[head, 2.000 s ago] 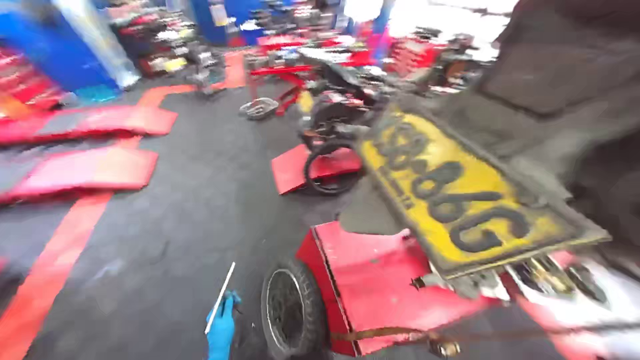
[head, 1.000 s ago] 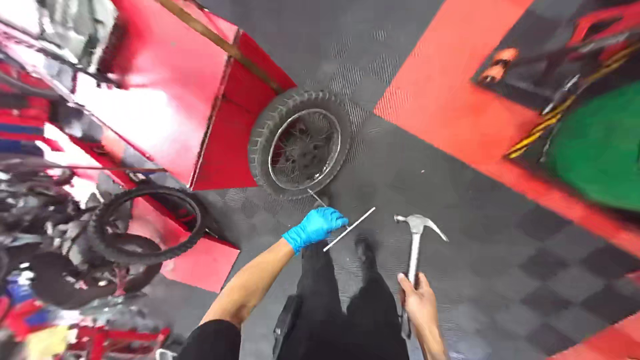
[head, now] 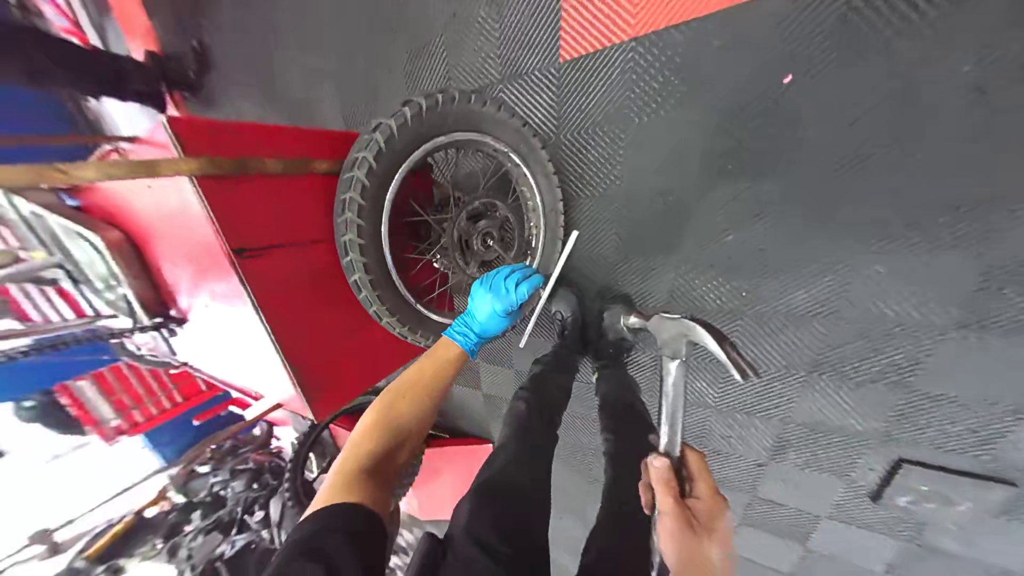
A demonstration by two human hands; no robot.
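Note:
My left hand (head: 498,302), in a blue glove, is closed around a metal T-handle wrench (head: 550,288), whose crossbar sticks out past the fingers. Just beyond that hand stands a spoked motorcycle wheel (head: 364,232) with a knobbly tyre, leaning by a red metal ramp or stand; whether the wrench's shaft touches the wheel cannot be told. Bare of any glove, my right hand (head: 690,512) grips a claw hammer (head: 672,376) by its handle. The hammer's head points up and away from me, over the floor beside my shoes.
A red metal stand (head: 280,264) with a strap (head: 264,166) across it fills the left side. Another tyre (head: 300,464) and motorcycle parts (head: 224,496) lie lower left. A person's dark-clothed leg (head: 88,68) shows at the upper left. An L-shaped black mark (head: 944,472) is on the tiled floor.
The view has swung down and come closer to the wheel. The hammer and my right hand, outside the oldest frame, appear in the later ones. Both hands keep their tools.

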